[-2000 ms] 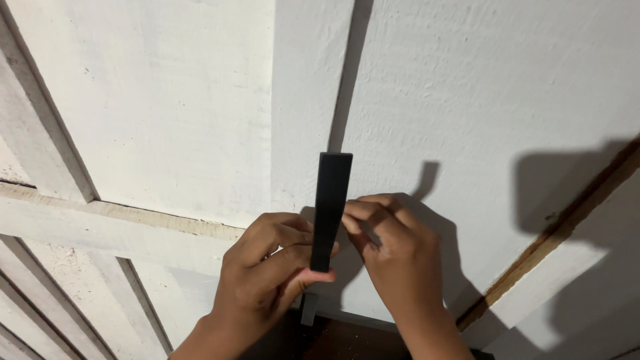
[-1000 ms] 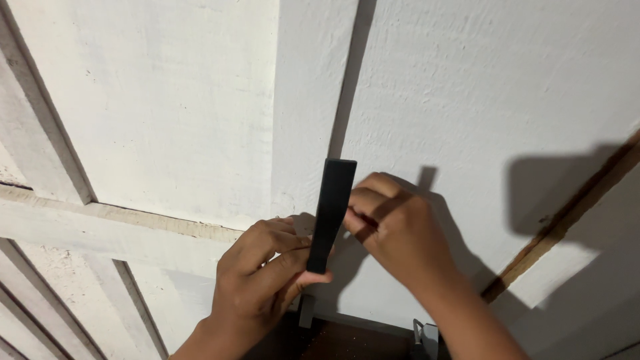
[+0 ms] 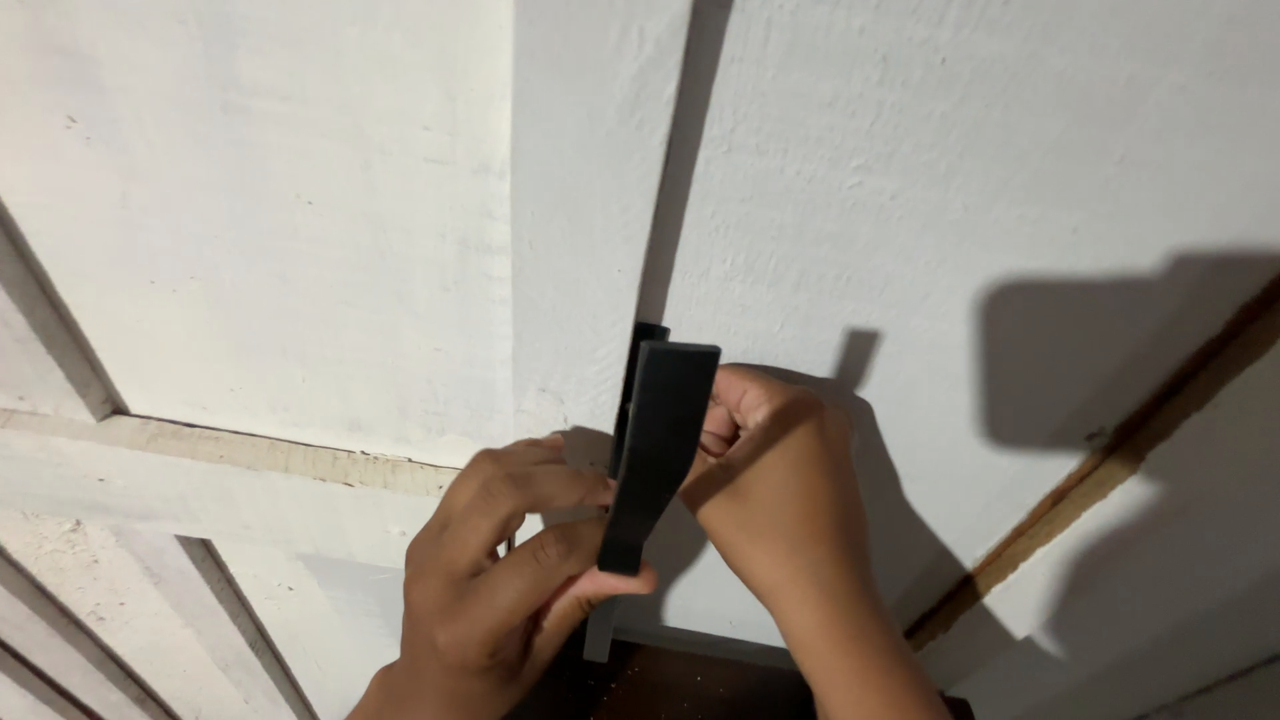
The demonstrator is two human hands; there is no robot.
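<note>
A flat black bar-shaped piece (image 3: 662,450), perhaps a handle, stands out from a white-painted wooden panel near the middle of the view. Behind it a second black strip (image 3: 629,390) lies along the edge of a vertical white board. My left hand (image 3: 510,560) grips the lower end of the black piece, its thumb under the bottom tip. My right hand (image 3: 780,450) is just right of the piece, fingers curled behind it. Whether those fingers hold anything is hidden.
White panel boards with raised battens (image 3: 250,455) fill the left. A brown gap or bare wood strip (image 3: 1080,480) runs diagonally at the right. Below the hands lies a dark brown surface (image 3: 680,685) with small pale specks, beside a grey strip end (image 3: 599,635).
The black piece has turned so that more of its broad face shows, and the black strip behind it has come into sight. My right hand's wrist has bent, with its fingers more curled.
</note>
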